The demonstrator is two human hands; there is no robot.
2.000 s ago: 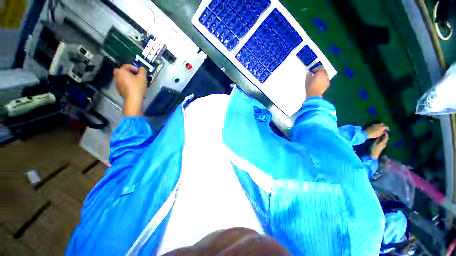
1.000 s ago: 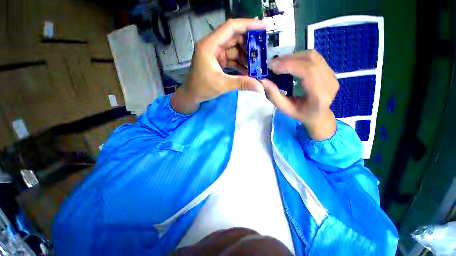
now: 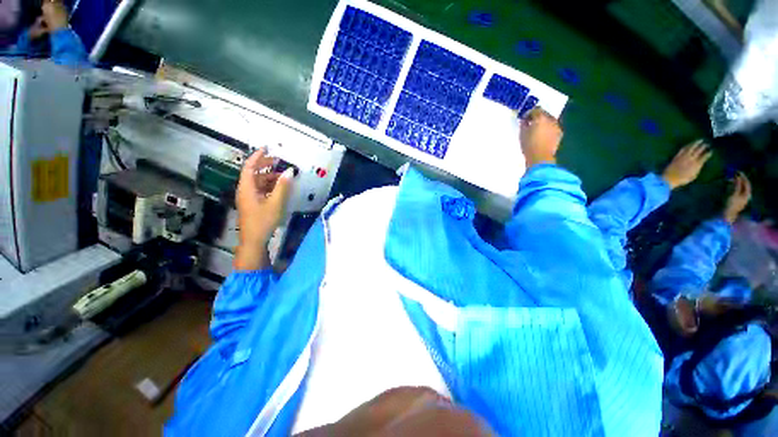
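A white tray (image 3: pixel 490 154) holds dark-blue parts (image 3: pixel 435 85) in tight rows: two large blocks and one short row group. My right hand (image 3: pixel 542 138) is at the tray's right end, with its fingertips on a blue part (image 3: pixel 529 106) at the end of the short group. My left hand (image 3: pixel 258 201) is at the front of the white machine (image 3: pixel 307 158), with thumb and fingers curved around its small fixture. Something small and dark shows between those fingers; whether they grip it cannot be told.
A green conveyor (image 3: pixel 589 111) beyond the tray carries loose, blurred blue parts. A red button (image 3: pixel 321 172) is on the machine front. Another person's hands (image 3: pixel 687 164) and blue sleeves are at the right. A clear plastic bag (image 3: pixel 751 81) hangs at upper right. Brown cartons (image 3: pixel 128 363) are lower left.
A second ago both hands were together before my chest around a blue part. They have parted, my right to the tray and my left to the machine. The view has turned.
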